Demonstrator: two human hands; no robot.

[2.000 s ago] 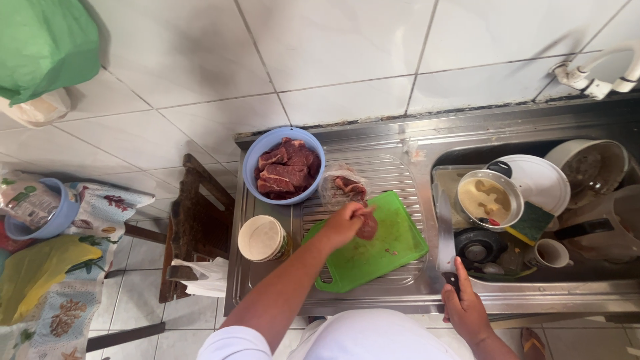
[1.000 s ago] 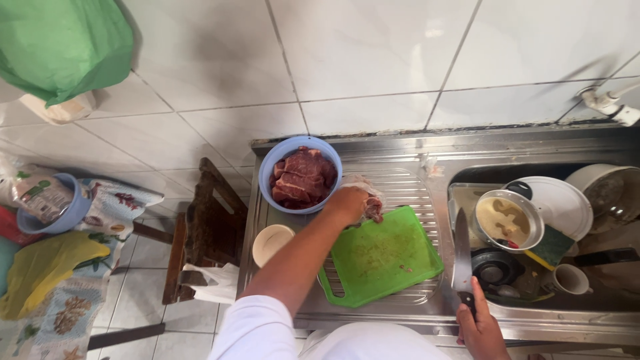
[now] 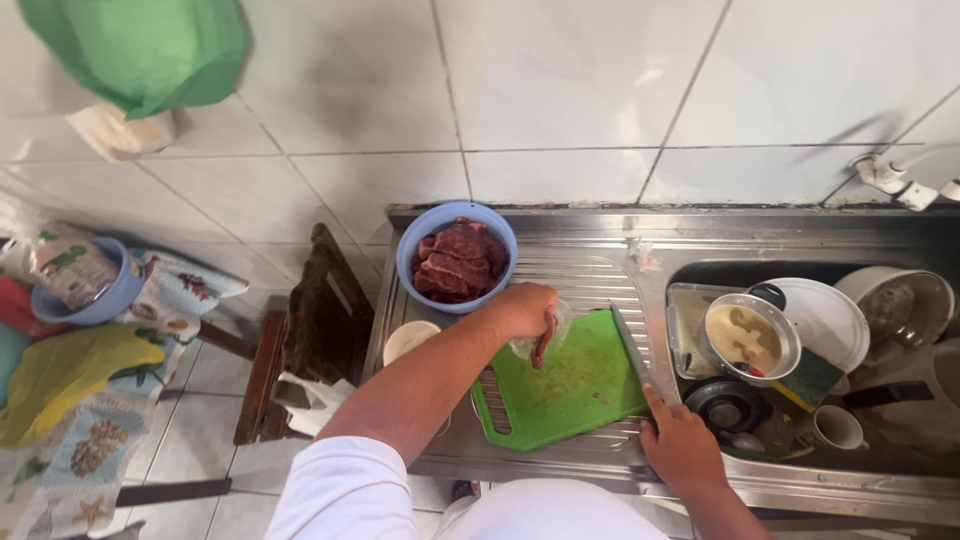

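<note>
My left hand (image 3: 531, 309) grips a strip of raw red meat (image 3: 543, 343) and part of a clear plastic bag (image 3: 561, 318), over the upper left of the green cutting board (image 3: 562, 382). In my right hand (image 3: 677, 442) is a kitchen knife (image 3: 631, 343), its blade lying along the board's right edge and pointing toward the wall. Small meat scraps are on the board. Beyond my left hand stands a blue plastic bowl (image 3: 405, 276) holding several pieces of raw meat (image 3: 459, 259). A white tub (image 3: 409, 337) is partly hidden by my left forearm.
The sink (image 3: 675, 300) on the right holds a pot with cloudy liquid (image 3: 742, 337), a white plate (image 3: 832, 319), a sponge (image 3: 808, 379), a mug (image 3: 836, 427) and other dishes. A wooden chair (image 3: 322, 322) and a cloth-covered table (image 3: 105, 442) are on the left. A faucet (image 3: 892, 180) juts from the wall.
My left hand has moved from beside the meat bowl to above the board, with meat and bag in it. The knife has moved from near the sink edge to the board's right edge.
</note>
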